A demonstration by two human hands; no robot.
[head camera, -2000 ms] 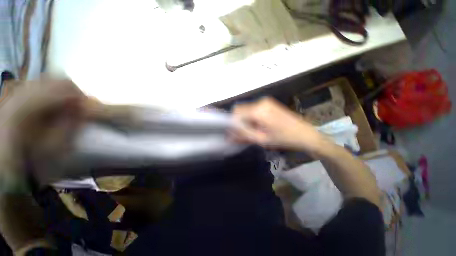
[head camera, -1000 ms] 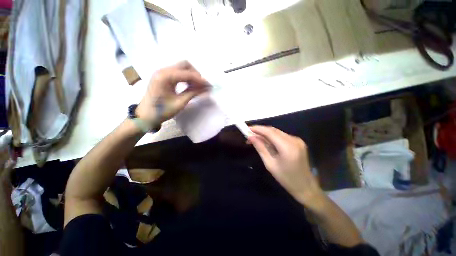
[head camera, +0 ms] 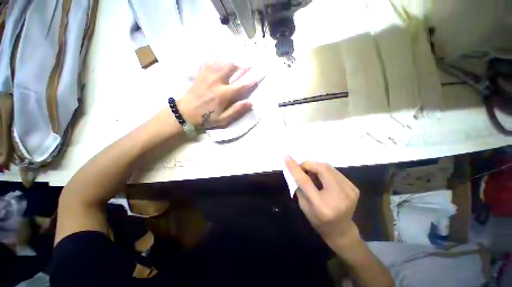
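My left hand (head camera: 222, 98) lies spread on a small white piece (head camera: 238, 128) on the table, left of and just in front of the sewing machine's presser foot (head camera: 286, 53). Glare hides where the piece meets the needle area. My right hand (head camera: 328, 196) is at the table's front edge, right of centre, and pinches a narrow white strip (head camera: 291, 183) between thumb and finger. The strip's far part is lost in the glare.
Long white and brown panels (head camera: 36, 112) lie at the left. Cream strips (head camera: 365, 78) lie right of the needle, with scissors (head camera: 497, 106) at the far right. A dark slit (head camera: 314, 99) runs in the bed. Below the edge are a box of white pieces (head camera: 424, 213) and a red bag (head camera: 498, 188).
My left hand has come down from holding the piece in the air and now rests on it near the presser foot. My right hand has moved slightly down and right, still pinching the strip.
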